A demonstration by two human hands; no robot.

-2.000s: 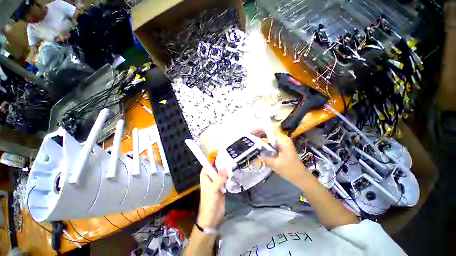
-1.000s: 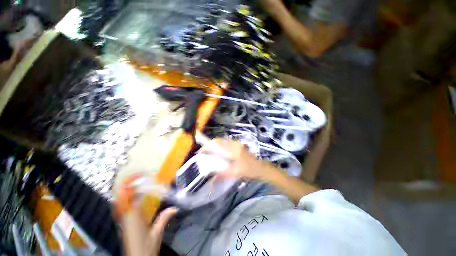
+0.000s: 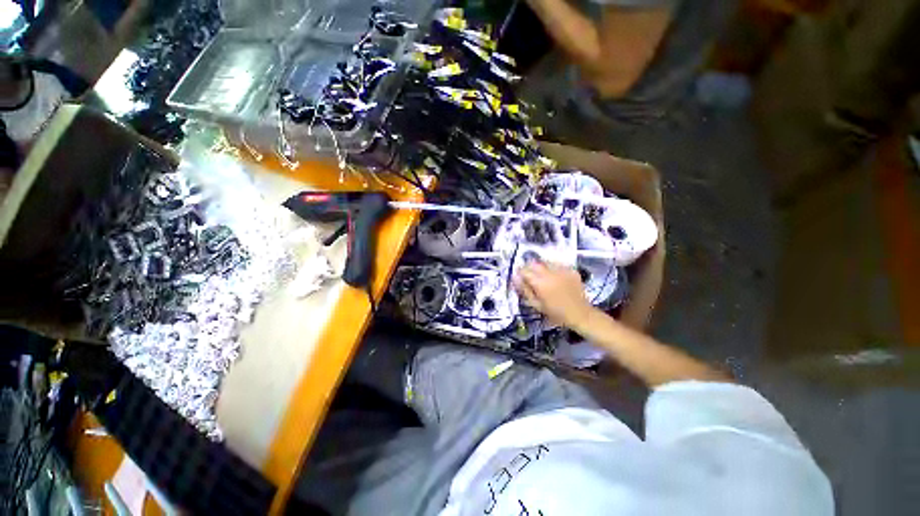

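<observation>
My right hand [image 3: 553,292] is over the carton at the right of the bench. Its fingers are bent on the near part of a white camera housing [image 3: 546,232], which lies on top of other housings. The fingertips are partly hidden against the white plastic. More white housings [image 3: 627,230] with round ends and dark centre holes fill the carton [image 3: 646,191]. My left hand is not in view.
A black glue gun [image 3: 361,237] lies at the bench edge, its pale glue stick reaching over the carton. Small white fittings [image 3: 187,338] and dark parts [image 3: 151,242] lie left, beside a black parts tray [image 3: 166,438]. Yellow-tagged cables [image 3: 474,91] hang behind. Another person's arm [image 3: 605,50] shows at the top.
The view has swung right. The housing held between both hands over the lap is gone from there; my right hand has moved into the carton. My left hand has left the picture.
</observation>
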